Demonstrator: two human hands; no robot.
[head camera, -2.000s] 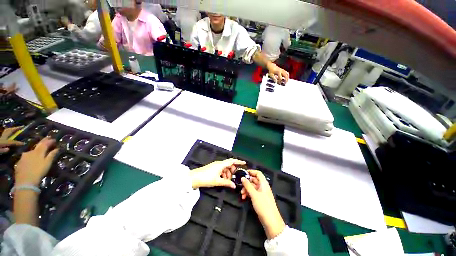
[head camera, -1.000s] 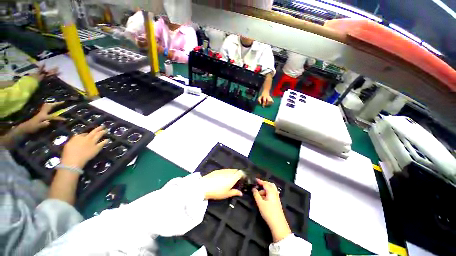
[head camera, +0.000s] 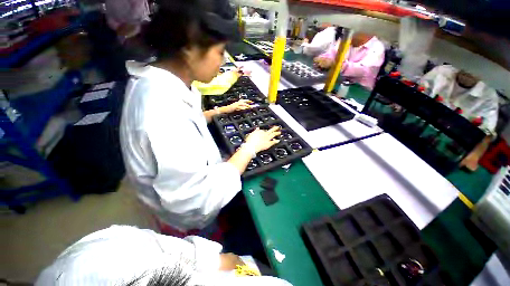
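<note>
A black parts tray (head camera: 348, 244) with square pockets lies at the lower right, cut off by the bottom edge. A shiny round watch head (head camera: 412, 268) shows in one of its pockets, and a tiny gold-toned piece (head camera: 380, 272) lies near it. White sleeve cloth (head camera: 117, 254), apparently mine, fills the bottom left. A small patch of skin beside something yellow shows at the bottom centre; I cannot tell whose it is. Neither of my hands can be made out.
A person in white (head camera: 173, 139) sits at the left, hands over a filled black tray (head camera: 305, 149). Two small black pads (head camera: 269, 190) lie on the green mat. A white bench sheet (head camera: 386, 173), black rack (head camera: 425, 114) and yellow posts (head camera: 275, 70) stand or lie beyond. Blue frames are far left.
The view has swung left. My hands, earlier at the watch head over the black tray, are out of sight, and the tray sits lower right. The neighbouring worker now shows from the side.
</note>
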